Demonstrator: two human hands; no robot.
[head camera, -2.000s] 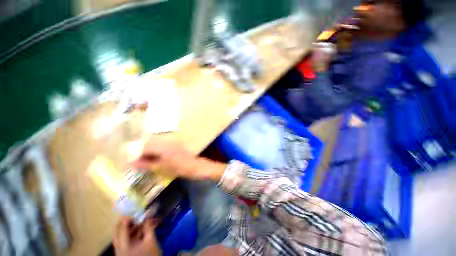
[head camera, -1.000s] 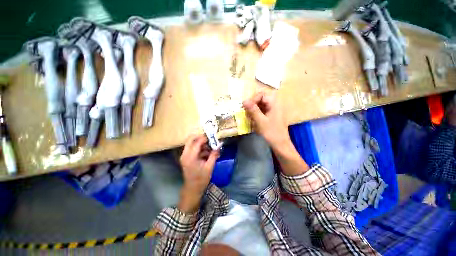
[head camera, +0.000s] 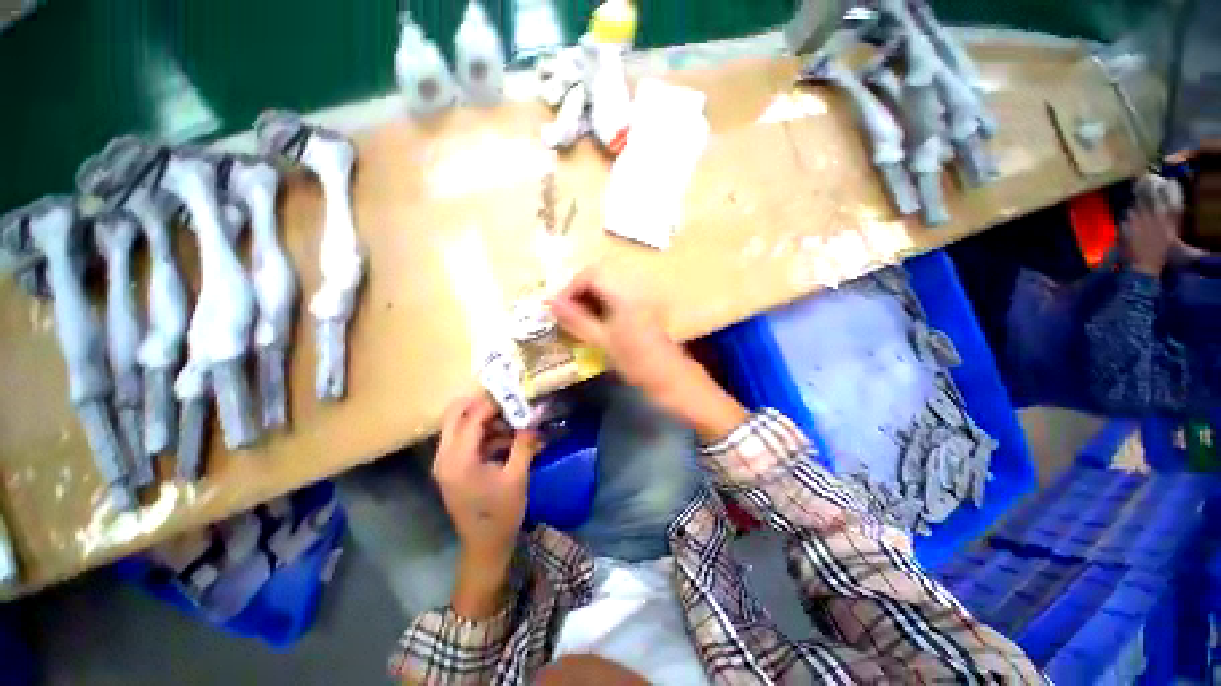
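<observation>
My left hand (head camera: 485, 462) holds a small grey-white handle head (head camera: 505, 382) by its lower end at the bench's front edge. My right hand (head camera: 609, 328) is just above the yellow tape (head camera: 589, 359), to the right of the handle head, with thumb and fingertips close together. Whether a tiny part is between them cannot be told. The brownish small-parts holder (head camera: 546, 351) lies between the handle head and the tape, partly hidden by my right hand. Tiny brown bits (head camera: 549, 201) lie mid-bench.
Grey handle bodies (head camera: 221, 302) lie in a row at left, more (head camera: 924, 107) at back right. White paper (head camera: 656, 161), two white bottles (head camera: 423, 67) and a yellow-topped bottle (head camera: 612, 24) are behind. A blue bin (head camera: 790, 389) holds flat grey pieces; another person's hand (head camera: 1149, 221) shows far right.
Since one second ago the view has turned and shifted, so the bench appears tilted and further left. My left hand still holds the handle head; my right hand stays near the holder.
</observation>
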